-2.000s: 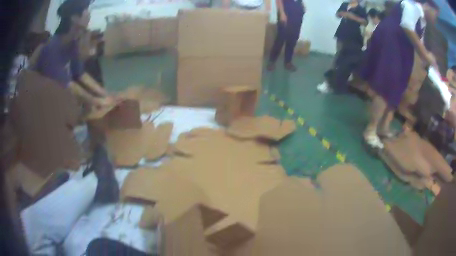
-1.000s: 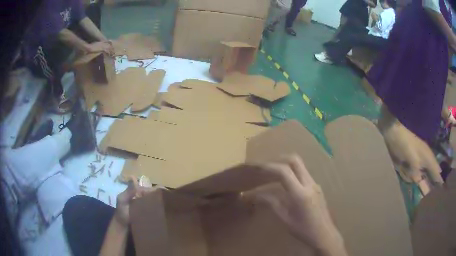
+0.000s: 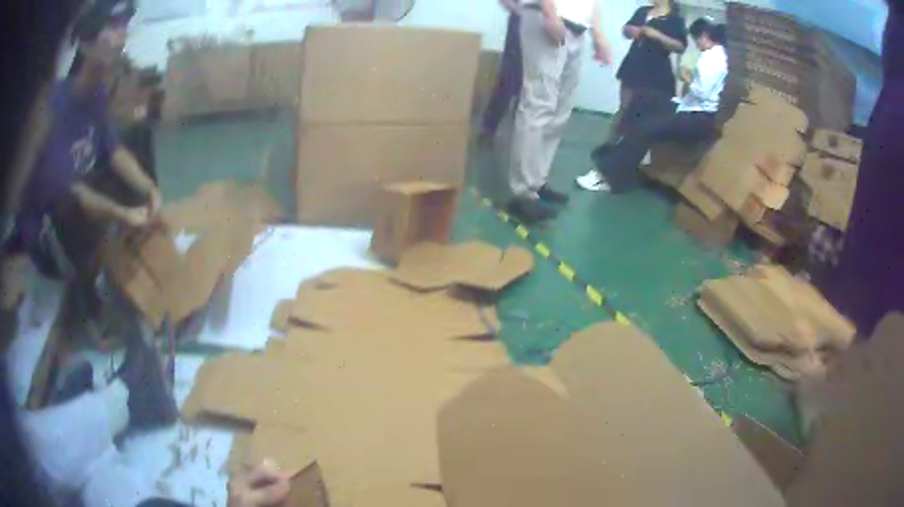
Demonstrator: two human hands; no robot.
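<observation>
My left hand (image 3: 260,487) is small and cut off by the bottom edge, its fingers closed at the corner of a brown box blank (image 3: 309,487), of which only a bit shows. My right hand is not in view. Flat die-cut blanks (image 3: 367,386) lie in front of me, with slots and rounded flaps. A large blank with two rounded flaps (image 3: 595,426) covers the lower right. A blurred pale patch stands by its right side; I cannot tell what it is.
A small open carton (image 3: 414,220) stands behind the blanks, before large cartons (image 3: 385,119). A seated person (image 3: 74,158) handles cardboard at left. More people stand or sit at the back. Blanks (image 3: 778,317) lie right of the yellow-black tape (image 3: 565,269). Scraps litter the white sheet (image 3: 307,272).
My right hand and most of the blank I was folding have left the picture. My left hand is lower. The view has tilted up, and a person in light trousers now stands at the back.
</observation>
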